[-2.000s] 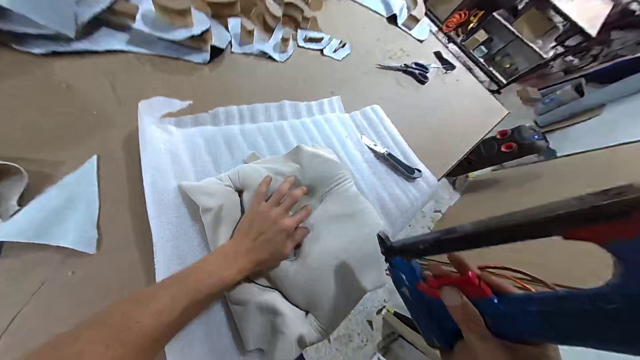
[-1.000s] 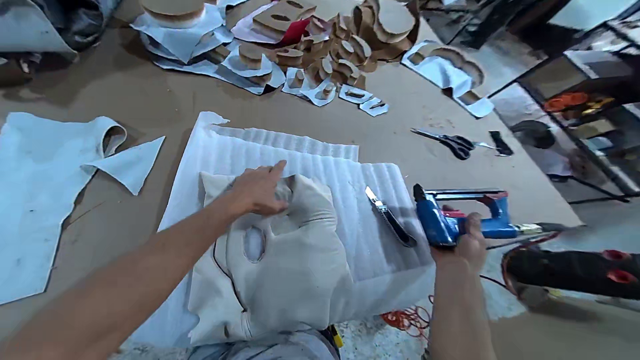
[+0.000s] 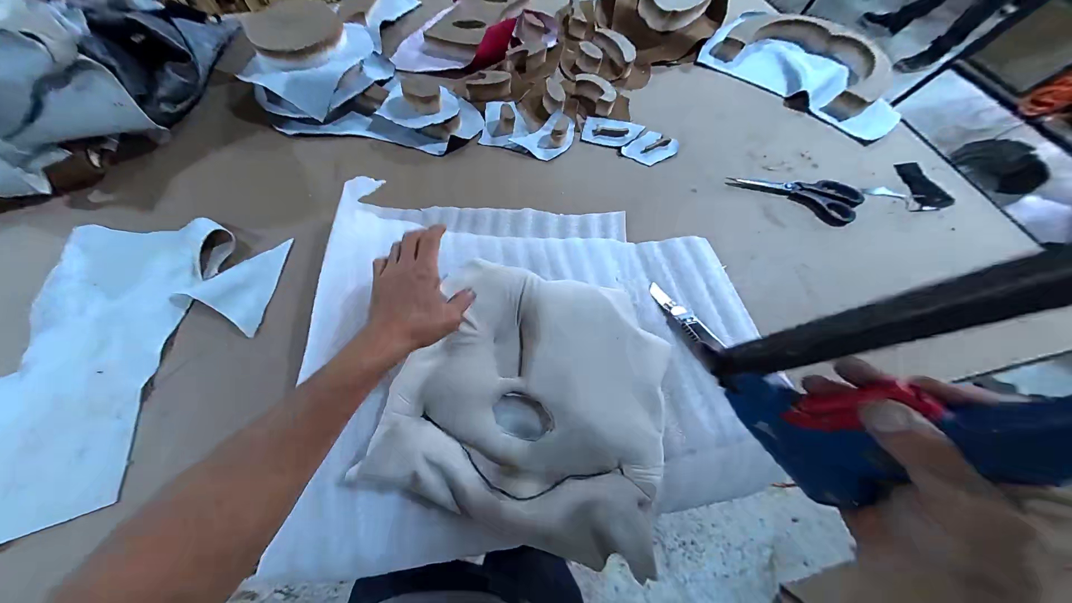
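Observation:
A padded piece wrapped in beige leather-like upholstery (image 3: 578,360), with a round hole and a dark curved line across it, lies on white foam sheeting (image 3: 352,435). My left hand (image 3: 419,289) rests at its upper left edge, fingers spread over the foam, thumb on the cover. In my right hand (image 3: 913,452) is a blue and red pneumatic staple gun (image 3: 837,427), raised at the right and partly blurred. A utility knife with its blade out (image 3: 682,314) lies on the foam beside the padded piece, its handle partly behind the tool.
Scissors (image 3: 808,194) and a small black piece (image 3: 924,186) lie at the right of the table (image 3: 687,134). Cut forms on pale material (image 3: 335,75) are heaped at the back. A large pale offcut (image 3: 92,335) is at left. A person's legs (image 3: 946,29) show at upper right.
My left hand has moved from the top middle of the padded piece to its upper left edge. The staple gun, lower and flatter one second ago, is now raised closer to the camera.

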